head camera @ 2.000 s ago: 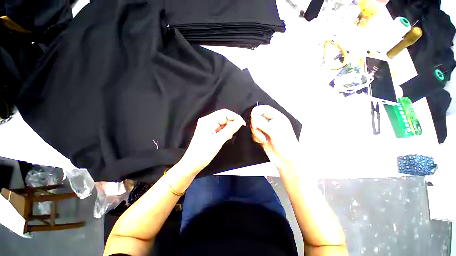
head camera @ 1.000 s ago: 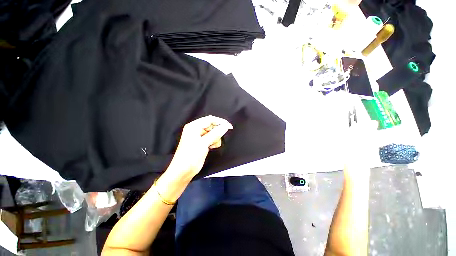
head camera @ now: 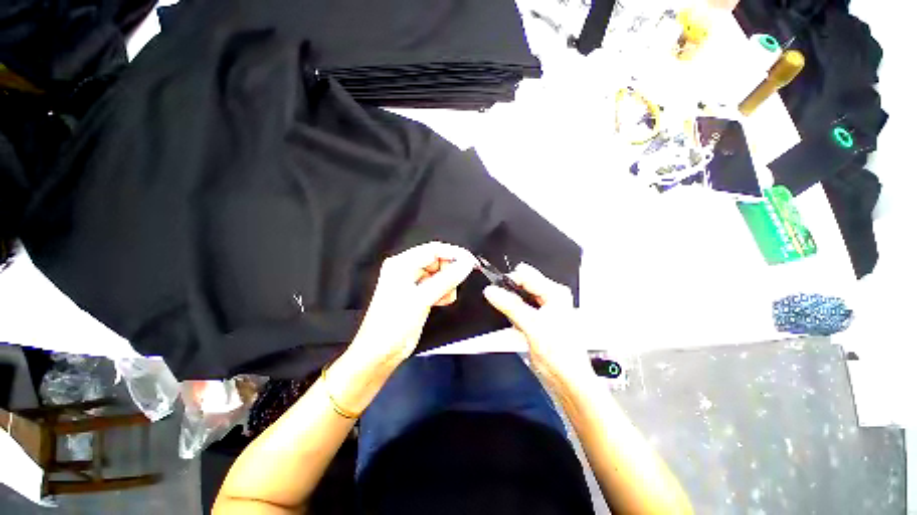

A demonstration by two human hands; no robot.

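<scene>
A large matte black garment piece [head camera: 241,211] is spread over the white table's front part, with a small pale thread mark [head camera: 299,302] on it. My left hand [head camera: 412,292] is over the cloth with its fingertips pinched together; whether it grips cloth or thread is too small to tell. My right hand [head camera: 533,307] holds small dark thread snips [head camera: 506,282], whose tips point up-left to my left fingertips. No needle can be made out.
A stack of black pieces [head camera: 432,86] lies behind. At right are a white cord tangle [head camera: 669,163], yellow-handled scissors [head camera: 636,116], a thread cone [head camera: 772,80], a green card [head camera: 777,225] and a blue speckled oblong [head camera: 812,313]. A wooden stool [head camera: 101,453] stands lower left.
My right hand went from beside my left hand to the right part of the table and came back with the snips. The snips no longer lie near the green card.
</scene>
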